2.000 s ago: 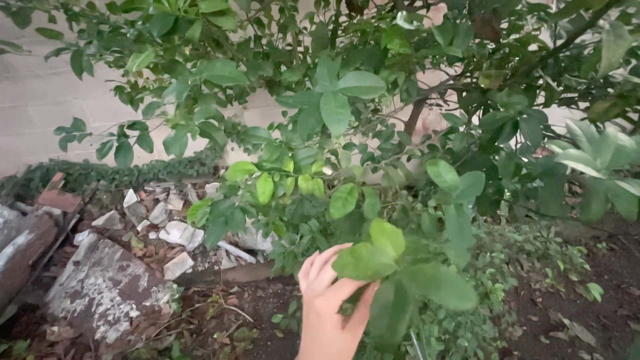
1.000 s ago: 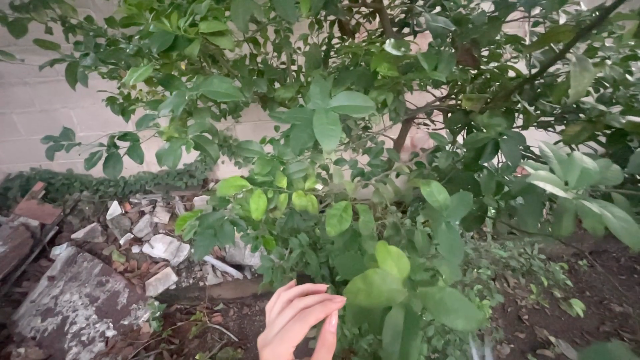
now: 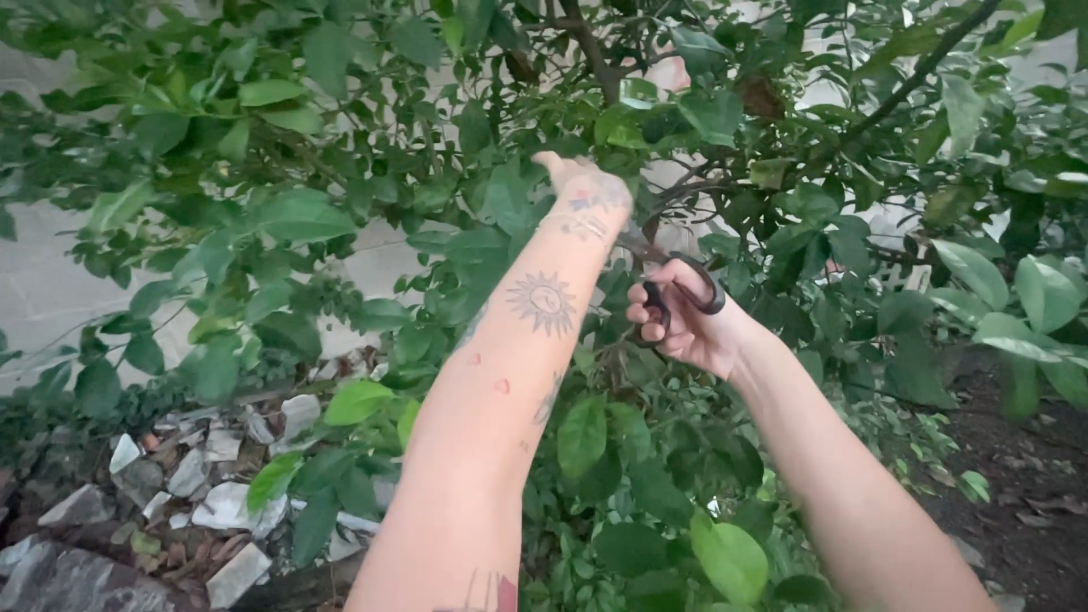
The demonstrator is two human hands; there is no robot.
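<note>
My left hand [image 3: 586, 180] reaches up among the leaves of a shrub [image 3: 302, 217] near the middle of the head view. Its thumb points left, the hand is blurred, and its fingers are partly hidden, so what it touches cannot be told. Just below and right of it, my right hand [image 3: 684, 319] holds scissors with dark handles [image 3: 710, 293]. My thumb and fingers are in the handle loops. The blades run up and left, largely hidden behind my left wrist and the foliage.
Behind the shrub stands a pale block wall [image 3: 42, 280]. Broken stone rubble [image 3: 225, 506] lies at the lower left. A thick branch [image 3: 922, 72] crosses the upper right. Dark soil [image 3: 1020, 510] shows at the lower right.
My left hand has moved away from the light green leaves low in the view, up into the foliage. My right hand with the scissors has come into view.
</note>
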